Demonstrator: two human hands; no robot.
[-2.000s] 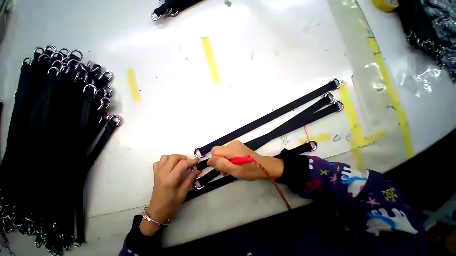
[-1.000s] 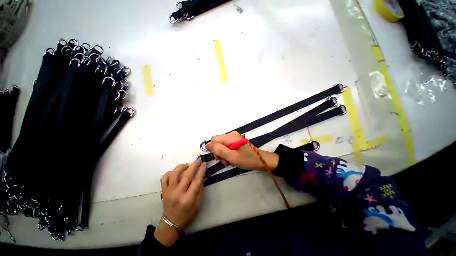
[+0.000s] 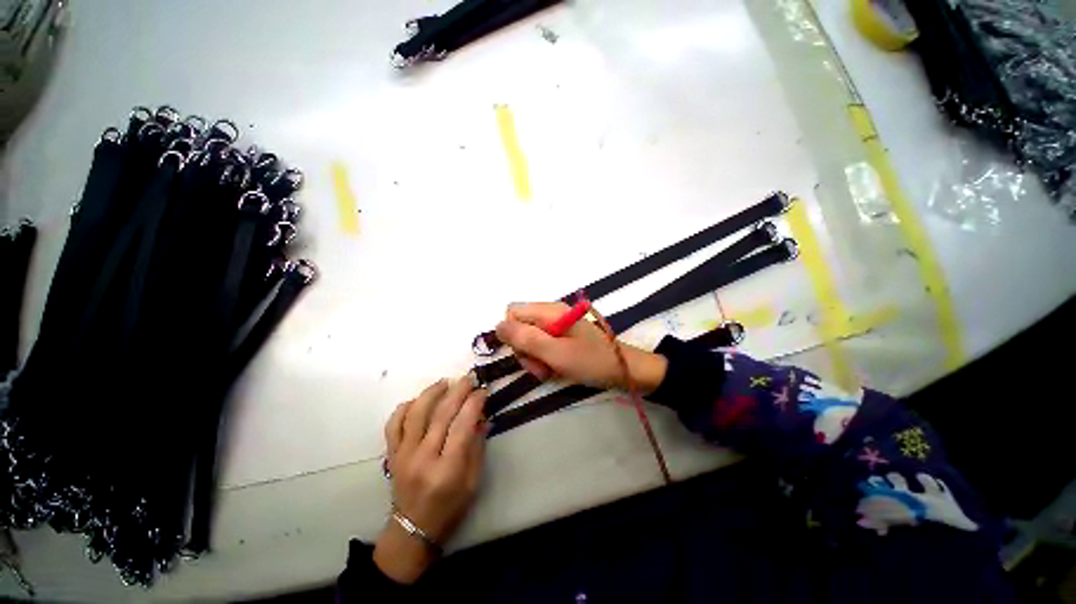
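Observation:
Several black straps (image 3: pixel 684 244) with silver D-rings lie fanned out on the white table in front of me. My right hand (image 3: pixel 564 345) holds a red pen-shaped tool (image 3: pixel 571 316) over the near ends of the straps; its tip is hidden by the fingers. A reddish-brown cord (image 3: pixel 637 407) trails from the tool over the wrist to the table edge. My left hand (image 3: pixel 437 442) lies palm down with its fingertips at a strap end; the hand covers the lower strap ends, and whether it pinches one cannot be told.
A big pile of black straps (image 3: pixel 153 307) lies at the left. A small strap group (image 3: pixel 466 30) is at the top. Yellow tape strips (image 3: pixel 512 151) mark the table (image 3: pixel 389 283). A tape roll (image 3: pixel 883 21), dark straps and crinkled plastic (image 3: pixel 1027 59) lie at the far right.
The left hand has gone from pinching a strap end to lying flatter beside it. The red tool's handle has tilted more upright. The view has shifted a little.

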